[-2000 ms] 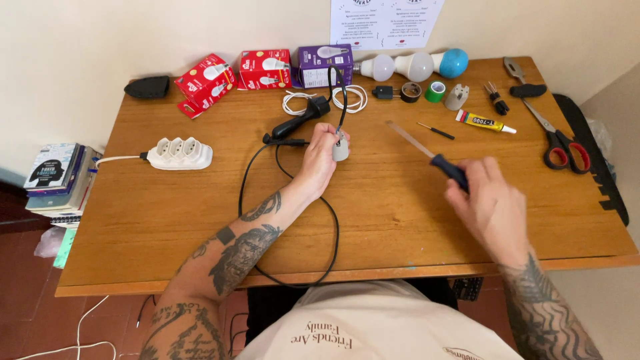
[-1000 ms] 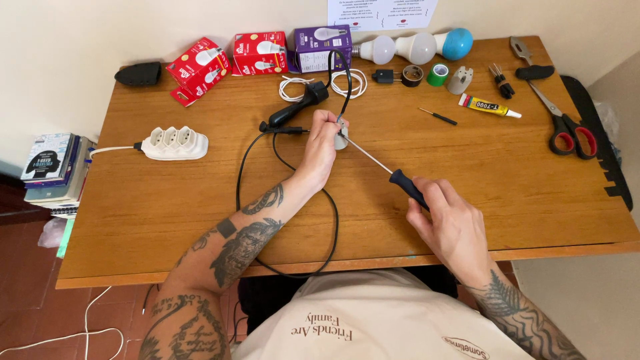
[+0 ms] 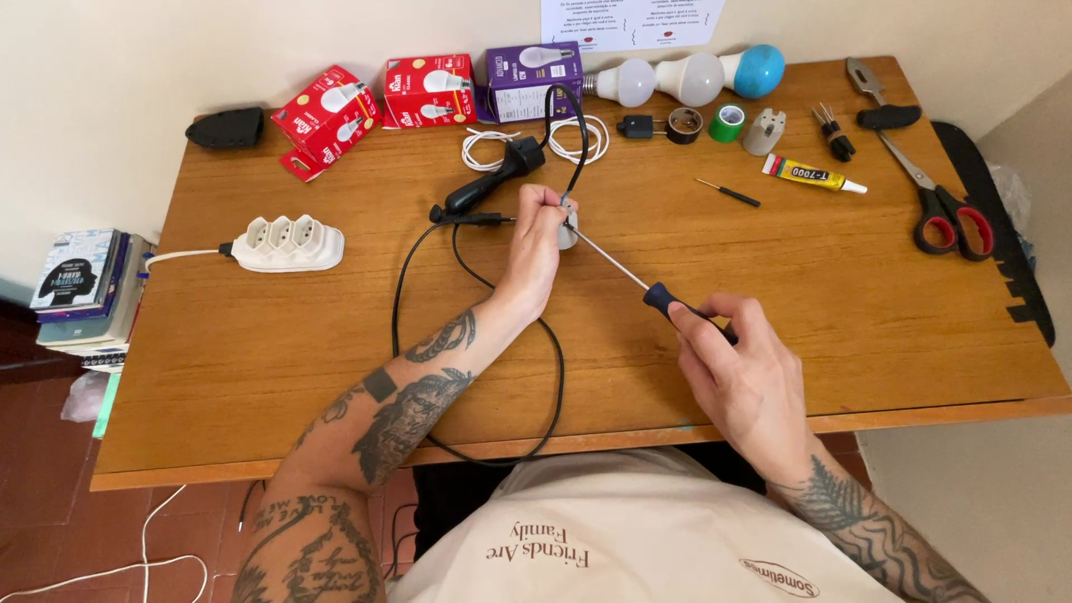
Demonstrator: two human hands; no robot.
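Note:
My left hand [image 3: 538, 243] pinches a small grey-white socket [image 3: 569, 234] near the middle of the wooden table. A black cable [image 3: 584, 138] arches down to the fittings at its top, where a bit of blue wire shows. My right hand [image 3: 741, 368] grips the dark blue handle of a long screwdriver [image 3: 615, 263], whose tip meets the socket; my fingers partly hide the contact. Behind my left hand lies a black lamp holder with a handle [image 3: 494, 177], beside a black plug-like connector [image 3: 479, 219]. The cable loops under my left forearm.
A white power strip [image 3: 289, 244] lies left. Bulb boxes [image 3: 429, 90], bulbs [image 3: 691, 79] and white cord [image 3: 486, 151] line the back. Green tape [image 3: 727, 123], a glue tube [image 3: 812, 174], a small screwdriver [image 3: 729, 193], a pointed blade tool [image 3: 883, 105] and scissors [image 3: 942, 201] lie right.
Two seconds ago the screwdriver was held away from the socket, to its right; since then my right hand has brought its tip onto the socket. My left hand has kept hold of the socket.

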